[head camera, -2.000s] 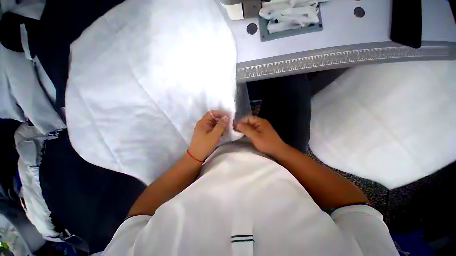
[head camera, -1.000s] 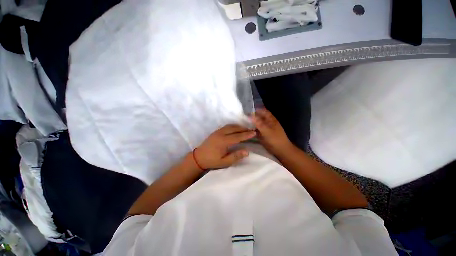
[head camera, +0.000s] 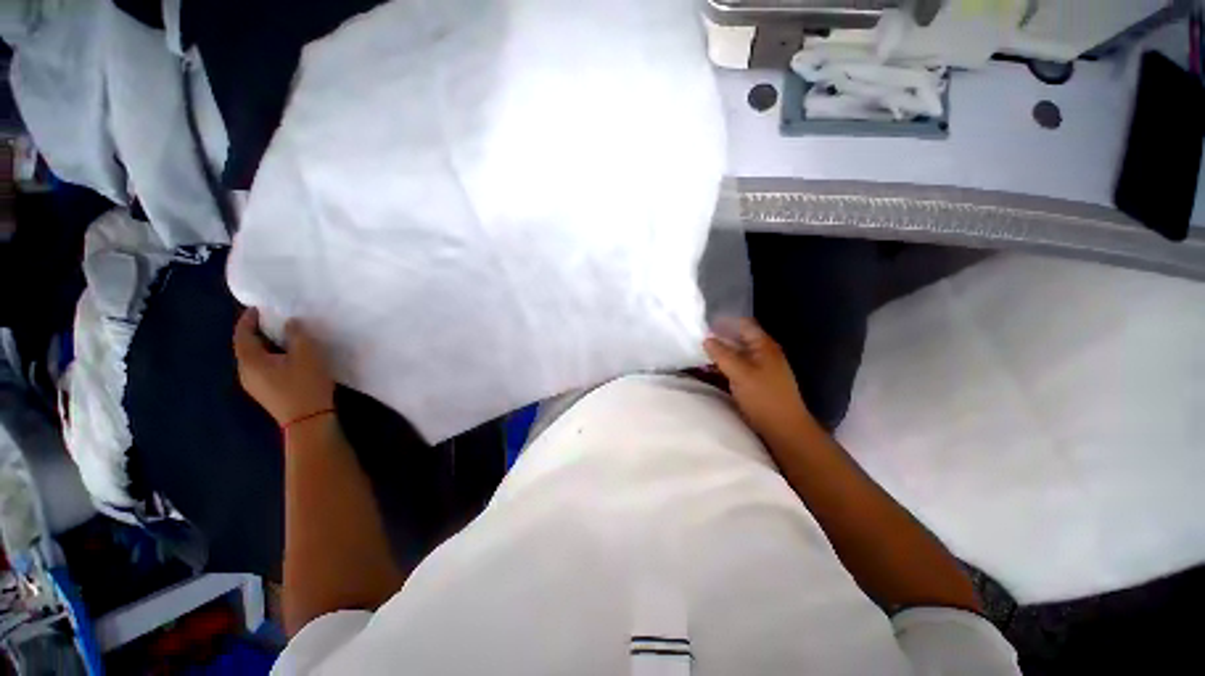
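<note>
A large white fabric panel (head camera: 489, 198) lies over the left part of the table and hangs over the front edge towards my lap. My left hand (head camera: 284, 370) grips its lower left edge, with the thumb and fingers at the rim. My right hand (head camera: 753, 363) pinches its lower right corner near the table edge and is slightly blurred. A grey translucent strip of material (head camera: 726, 271) shows beside the panel's right edge, above my right hand. Black fabric (head camera: 198, 383) lies under and left of the panel.
The machine (head camera: 1031, 27) stands at the upper right, above an opening holding white trimmings (head camera: 866, 90). A black phone (head camera: 1163, 148) lies at the table's right. Another white panel (head camera: 1044, 409) is at the right. Grey-white pieces (head camera: 112, 106) heap at the left.
My left hand has moved from the panel's right corner to its lower left edge. The panel's lower left part has shifted up and in. The view has shifted, showing more of the machine.
</note>
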